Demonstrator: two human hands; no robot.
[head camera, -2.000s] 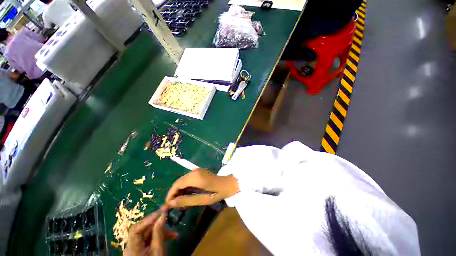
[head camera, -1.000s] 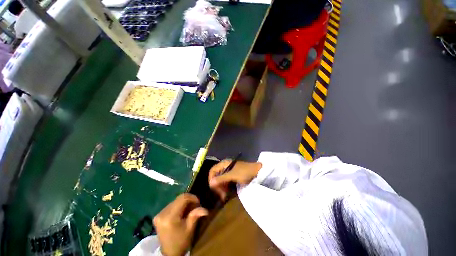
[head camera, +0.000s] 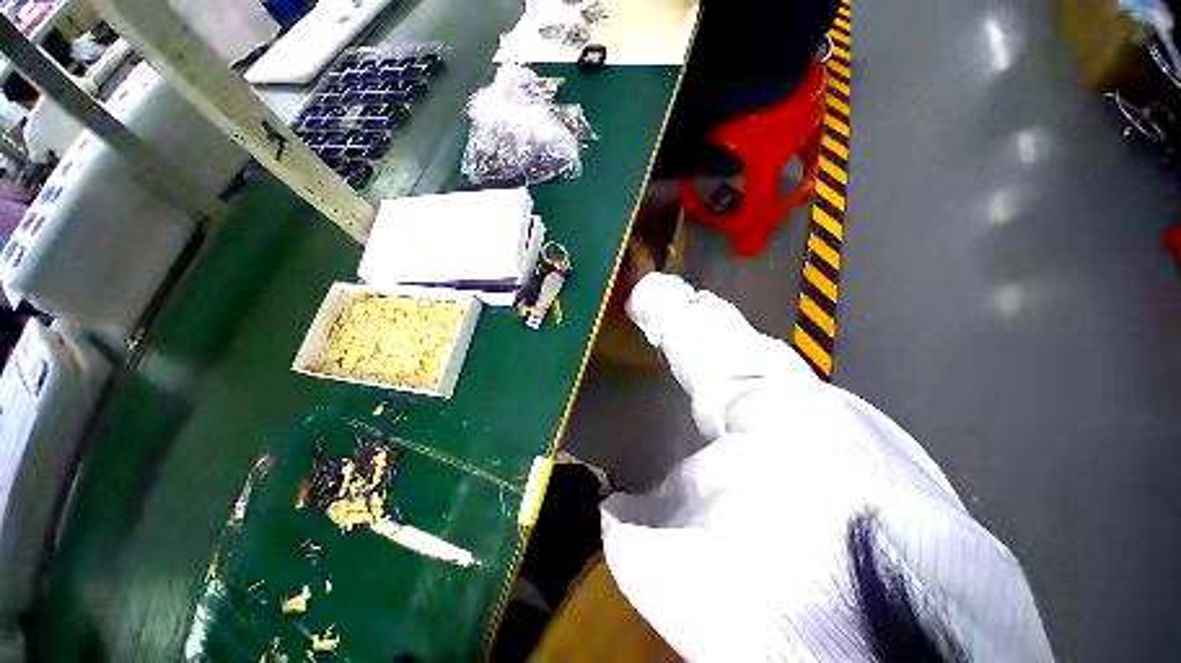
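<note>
My right arm, in a white sleeve, reaches forward past the bench's edge. My right hand (head camera: 640, 263) shows only as a small dim patch beyond the cuff, low beside the bench; its fingers and anything in them cannot be made out. My left hand is out of the picture. On the green mat (head camera: 427, 453) lies a pile of dark and cream pieces (head camera: 352, 486), with a white strip (head camera: 430, 543) touching its lower right. A few cream pieces (head camera: 298, 601) lie nearer me. A shallow white box (head camera: 391, 339) holds many cream pieces.
A flat white lid (head camera: 447, 237) and keys (head camera: 547, 285) lie behind the box. Further back are a clear bag (head camera: 523, 127) and trays of dark parts (head camera: 368, 104). A yellow-white piece (head camera: 535, 491) sits on the bench edge. A red stool (head camera: 758, 181) stands right of the bench.
My right hand has moved from near my lap forward and down beside the bench. My left hand has left the picture. The view has shifted, so the near black frame and tray are out of sight.
</note>
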